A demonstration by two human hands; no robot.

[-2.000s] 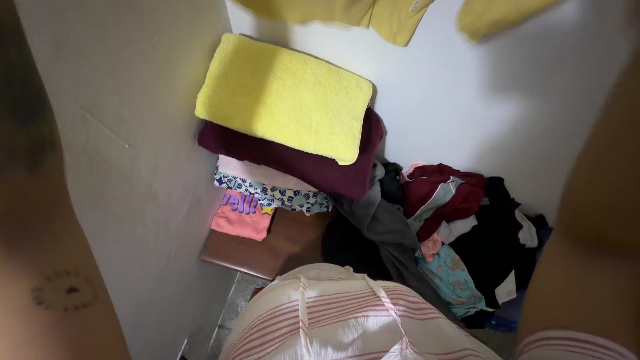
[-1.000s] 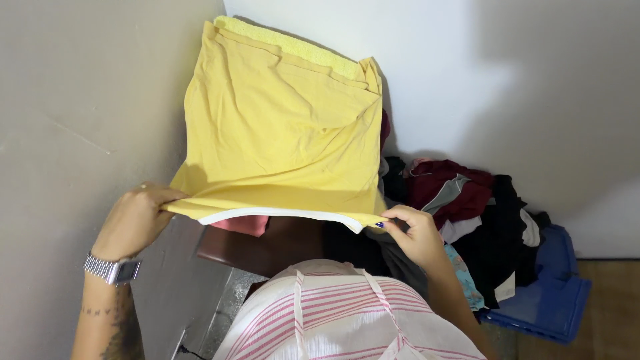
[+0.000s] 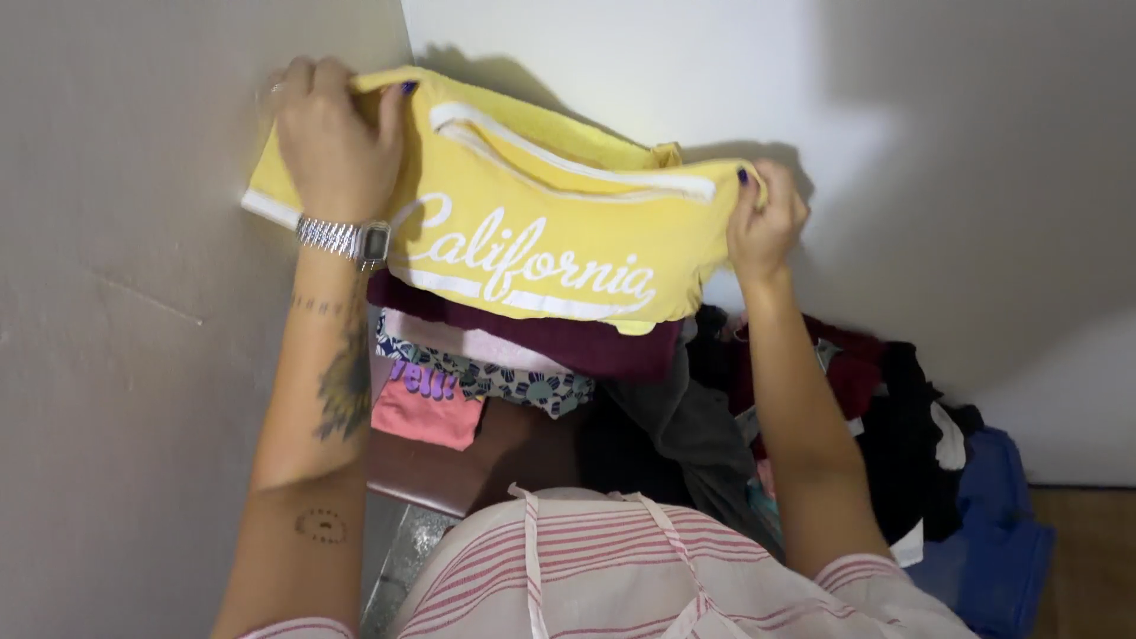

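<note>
A yellow T-shirt (image 3: 550, 240) with white lettering and a white-trimmed neckline is stretched between my two hands, above a stack of folded clothes. My left hand (image 3: 342, 142), with a metal watch at the wrist, pinches the shirt near one shoulder. At the other shoulder my right hand (image 3: 769, 217) grips the fabric. Just below the shirt show a folded maroon cloth (image 3: 621, 348), a pale pink one (image 3: 497, 344), a flowered one (image 3: 532, 386) and a coral garment (image 3: 430, 413) with purple lettering. The shirt hides most of the stack's top.
The stack rests on a brown surface (image 3: 417, 493) in the corner between a grey wall (image 3: 133, 355) and a white wall (image 3: 958, 222). A dark grey garment (image 3: 692, 444) hangs beside it. To the right lies a heap of mixed clothes (image 3: 896, 444) over a blue plastic container (image 3: 994, 550).
One second ago the shirt hung plain side up, held by its white-trimmed edge low in view. Now both hands are higher and farther forward, and the lettering shows.
</note>
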